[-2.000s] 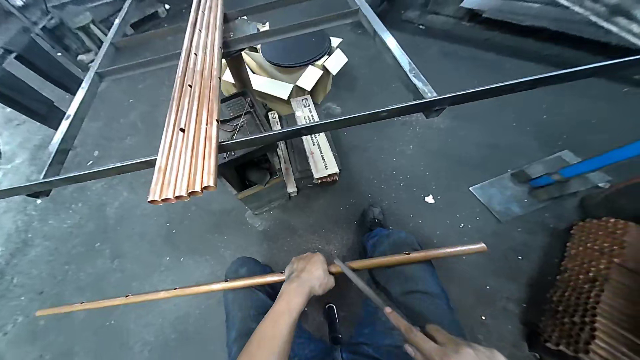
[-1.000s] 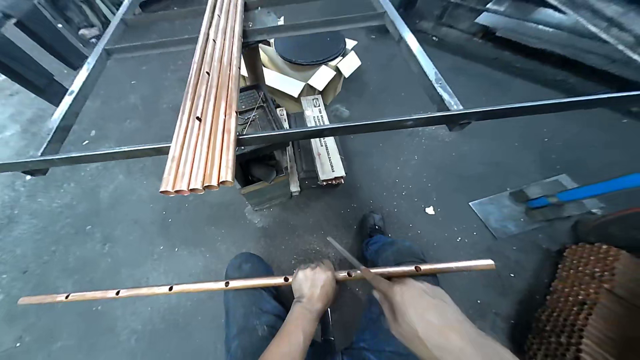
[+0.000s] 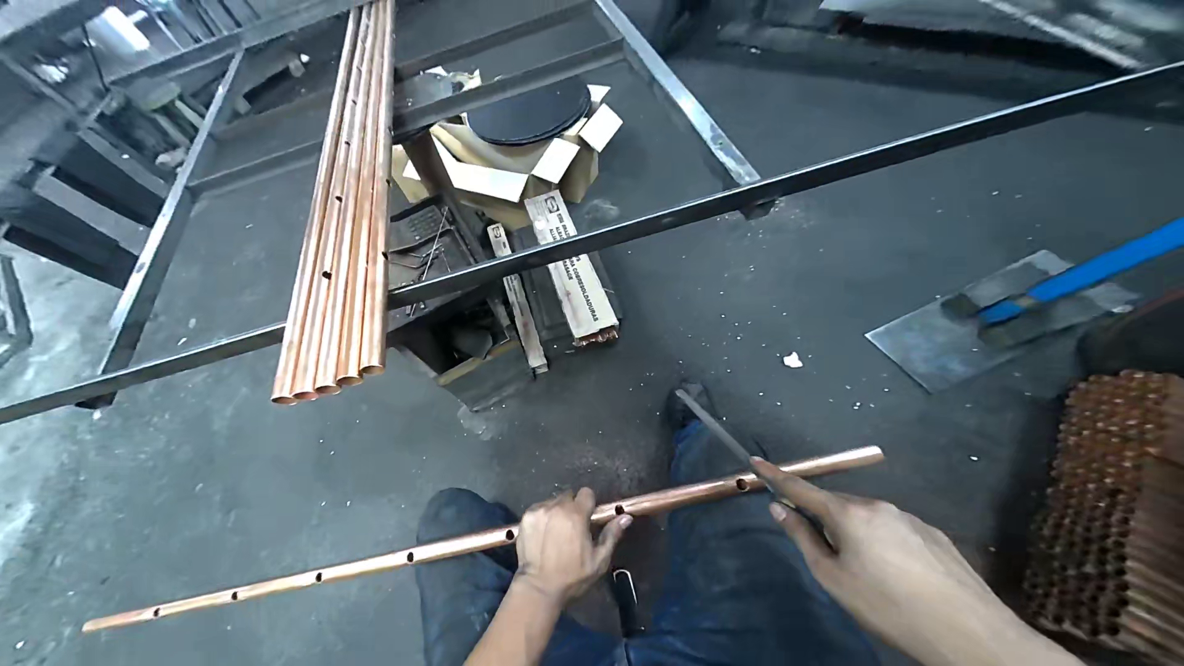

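Observation:
A copper pipe [image 3: 361, 566] with a row of drilled holes lies across my thighs, its right end higher in the view. My left hand [image 3: 562, 544] grips it near the middle, thumb beside a hole. In my right hand [image 3: 856, 536] is a flat metal file [image 3: 717, 425], pointing up and to the left. The file crosses the pipe close to the hole nearest the right end; whether it touches the pipe, I cannot tell. Several more drilled copper pipes [image 3: 347, 213] lie side by side on a metal frame, ahead and to the left.
The steel frame [image 3: 647, 220] spans the view ahead. Beneath it are an opened cardboard box [image 3: 490, 180], a long carton of rods [image 3: 578, 287] and a black crate [image 3: 421, 240]. A metal plate with a blue handle [image 3: 1091, 277] is at right, above a stack of copper tubes [image 3: 1101, 499].
The file has moved right along the pipe, from close to my left hand toward the right end. My left hand still holds the pipe, which now slants more.

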